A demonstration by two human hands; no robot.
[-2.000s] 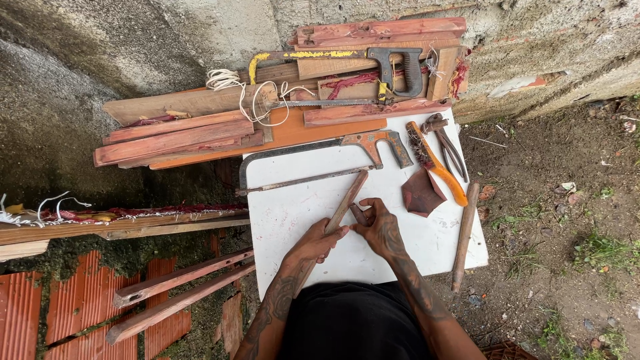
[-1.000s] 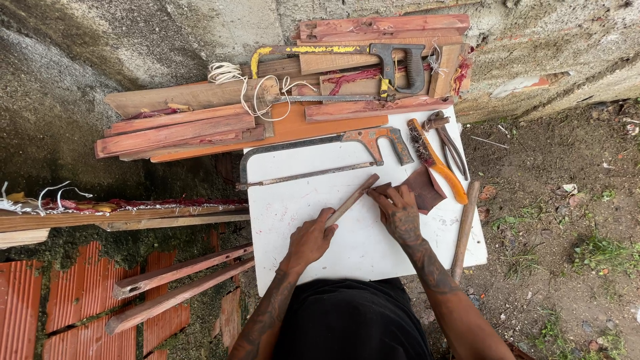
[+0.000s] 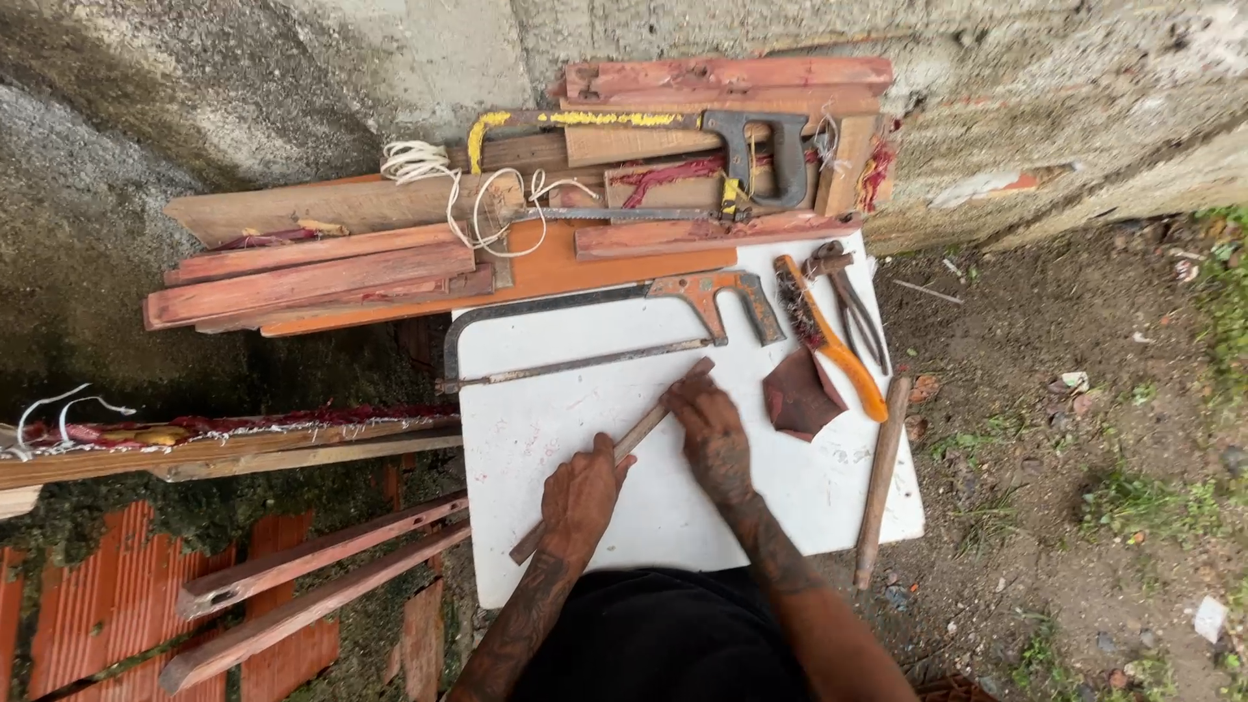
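A narrow wooden stick (image 3: 642,429) slants across the white tabletop (image 3: 526,419). My left hand (image 3: 582,492) grips it around the middle, and its lower end shows beyond my wrist. The fingers of my right hand (image 3: 714,439) curl over the stick near its upper end; motion blurs them, and whether they hold anything else is hidden. Right of that hand lies a creased piece of brown sandpaper (image 3: 801,395), touching an orange-handled wire brush (image 3: 834,341). Above the stick rests a hacksaw with an orange handle (image 3: 692,292), its blade toward me.
Pincers (image 3: 846,297) lie beyond the brush; a round wooden rod (image 3: 882,483) crosses the right edge. A yellow-and-black hacksaw (image 3: 624,119) and white cord (image 3: 419,161) rest on stacked boards (image 3: 322,283) at the back. Two reddish wood strips (image 3: 322,556) stick out at lower left.
My right hand has moved from the sandpaper's left edge onto the upper part of the stick. My left hand still holds the stick.
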